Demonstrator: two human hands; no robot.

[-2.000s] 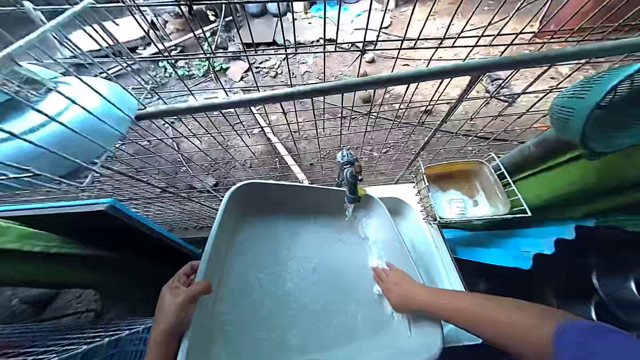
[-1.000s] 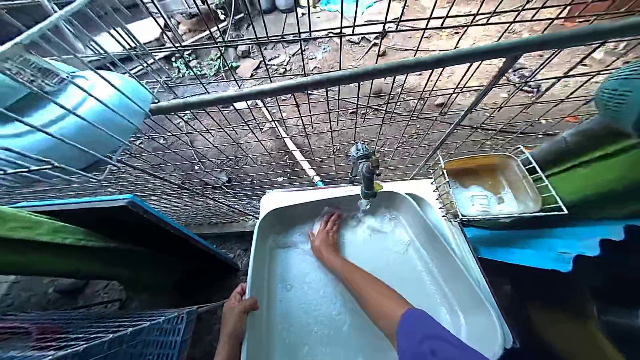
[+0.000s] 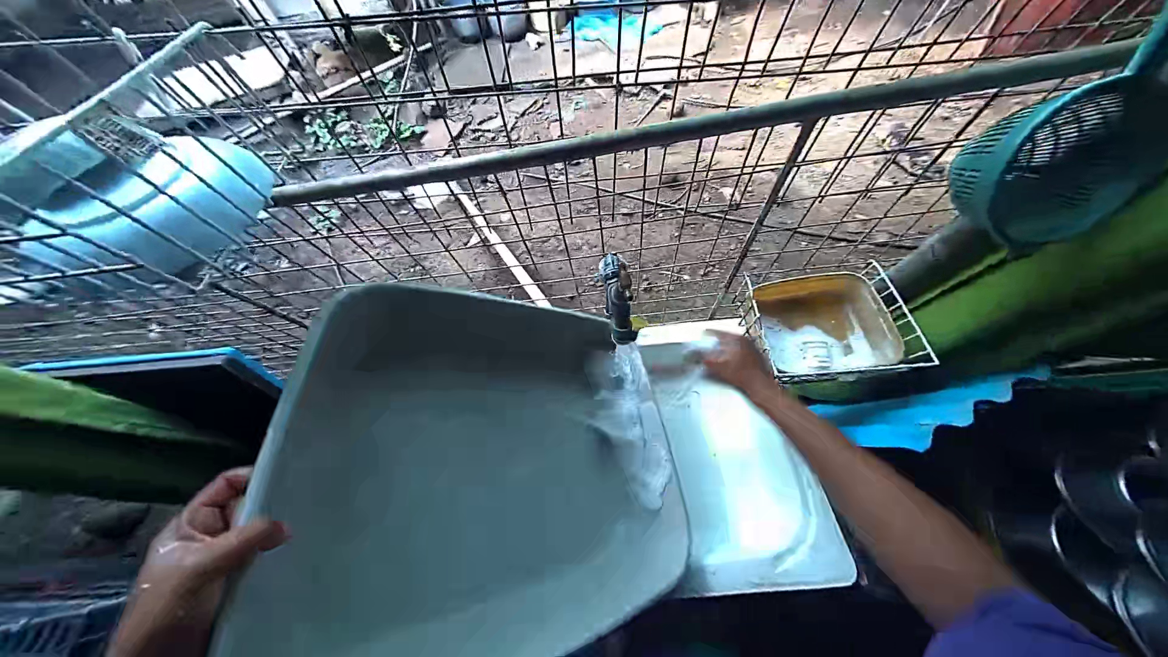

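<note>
A large grey plastic basin (image 3: 456, 474) is tilted up at its left side under a running faucet (image 3: 619, 301). Water splashes on the basin's right side. My left hand (image 3: 205, 538) grips the basin's left rim, thumb over the edge. My right hand (image 3: 735, 359) is at the back rim of the white sink (image 3: 748, 474), right of the faucet, blurred, with something whitish at its fingers that cannot be made out. The wire rack beside this hand holds a yellowish plastic container (image 3: 826, 319) with suds and a small clear object inside.
A wire mesh fence with a metal rail (image 3: 547, 155) stands behind the sink. Light blue basins (image 3: 173, 205) hang at the left, and a teal plastic basket (image 3: 1040, 164) at the right. A blue-edged dark board (image 3: 155, 392) lies left; dark round metal things sit at the lower right.
My right hand has moved from inside the basin to the sink's back rim. The basin, lying flat in the sink a second ago, is now tilted and shifted left, with my left hand still on its rim.
</note>
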